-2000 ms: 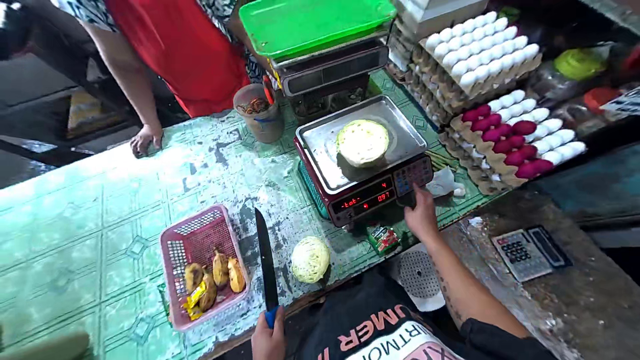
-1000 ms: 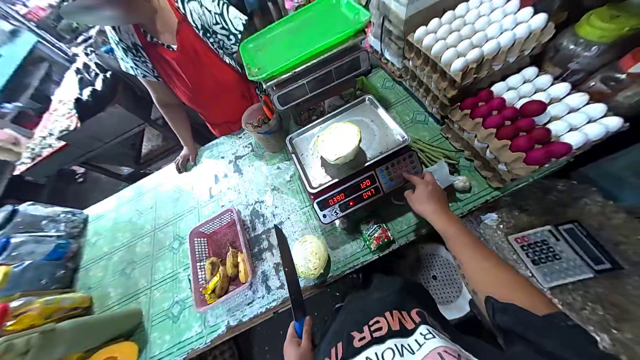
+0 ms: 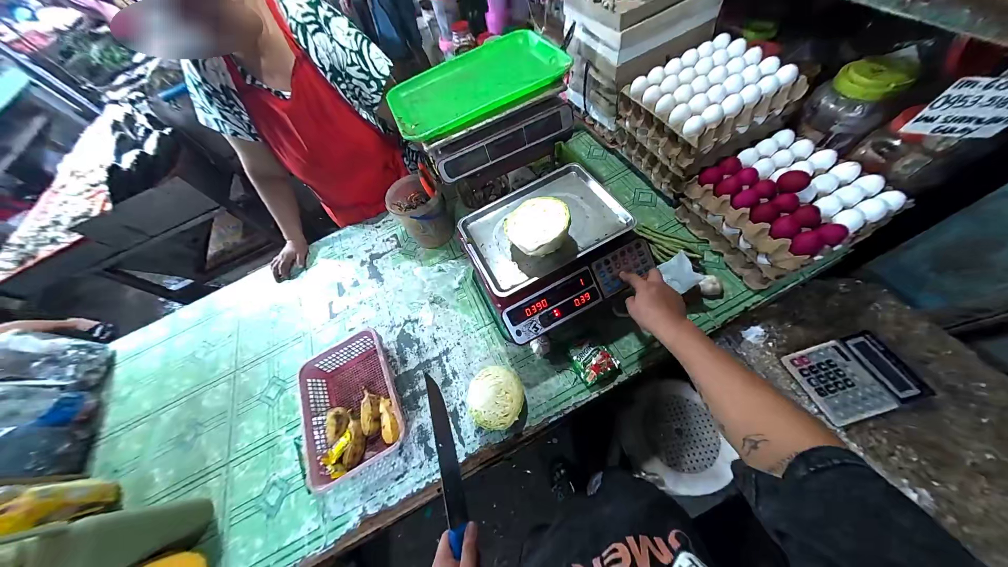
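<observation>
My left hand (image 3: 457,549), at the bottom edge, is closed around the blue handle of a long knife (image 3: 446,453), its dark blade pointing up along the counter edge. With a finger, my right hand (image 3: 655,301) touches the keypad of a digital scale (image 3: 555,303), whose red digits are lit. A cut cabbage piece (image 3: 538,226) lies cut face up on the scale's metal tray (image 3: 594,206). Another cabbage piece (image 3: 495,398) rests on the green counter (image 3: 260,394), right of the blade. Between it and my right forearm is a small printed packet (image 3: 594,362).
A pink basket (image 3: 343,350) holds several bananas (image 3: 370,412). Behind the scale stand a second scale with a green tray (image 3: 480,83) and a tub (image 3: 420,211). Egg trays (image 3: 744,157) are stacked right; a calculator (image 3: 857,378) lies nearer. Across the counter stands a person in a red apron (image 3: 315,150).
My right hand has moved from the keypad's lower edge onto its keys. The lit digits on the scale have changed. The cabbage stays on the tray and the knife stays in my left hand.
</observation>
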